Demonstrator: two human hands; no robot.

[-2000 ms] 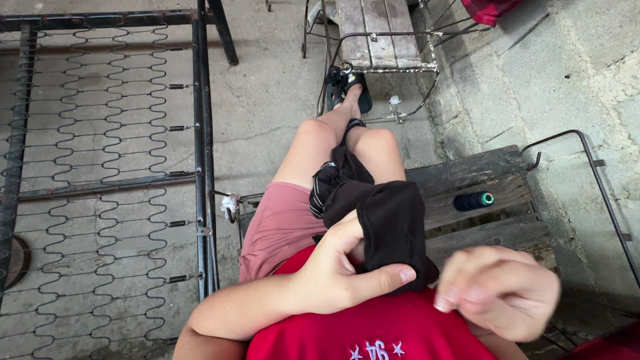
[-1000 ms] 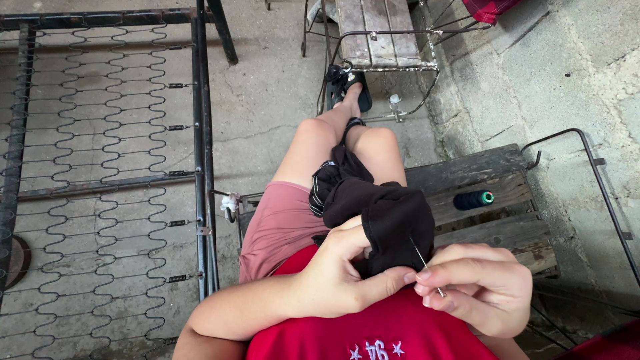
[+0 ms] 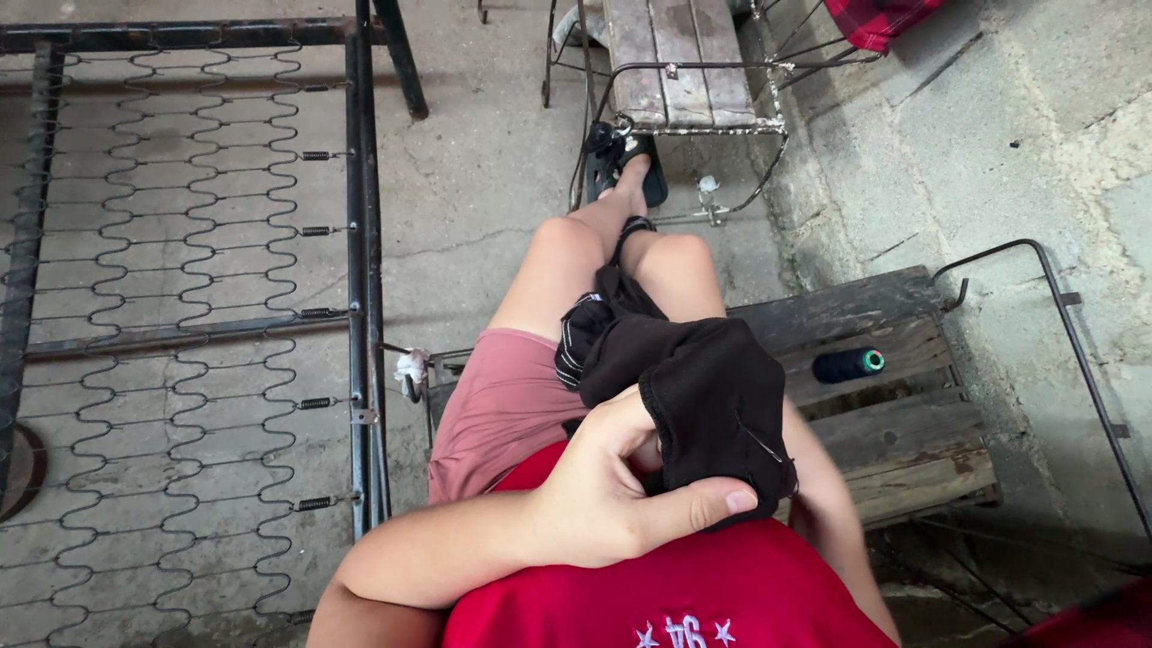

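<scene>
Black fabric (image 3: 720, 396) lies bunched over my lap, and my left hand (image 3: 621, 495) grips its near end, with the thumb on top and the fingers inside the opening. A thin metal needle (image 3: 761, 443) is stuck in the cloth just beyond my thumb. My right forearm (image 3: 823, 495) runs up behind the right side of the cloth; the right hand itself is hidden by the fabric. A spool of dark thread (image 3: 848, 364) rests on its side on the wooden bench, right of the cloth.
The slatted wooden bench (image 3: 900, 432) has a bent metal armrest (image 3: 1062, 297) beside a concrete wall (image 3: 1035, 162). At left stands a metal bed frame (image 3: 360, 270) with wire springs. A wood-slatted metal chair (image 3: 679, 63) is ahead, past my feet.
My right hand was raised at the right two seconds ago, then held the needle at the cloth. Now it is out of sight behind the cloth, and the needle stays in the fabric.
</scene>
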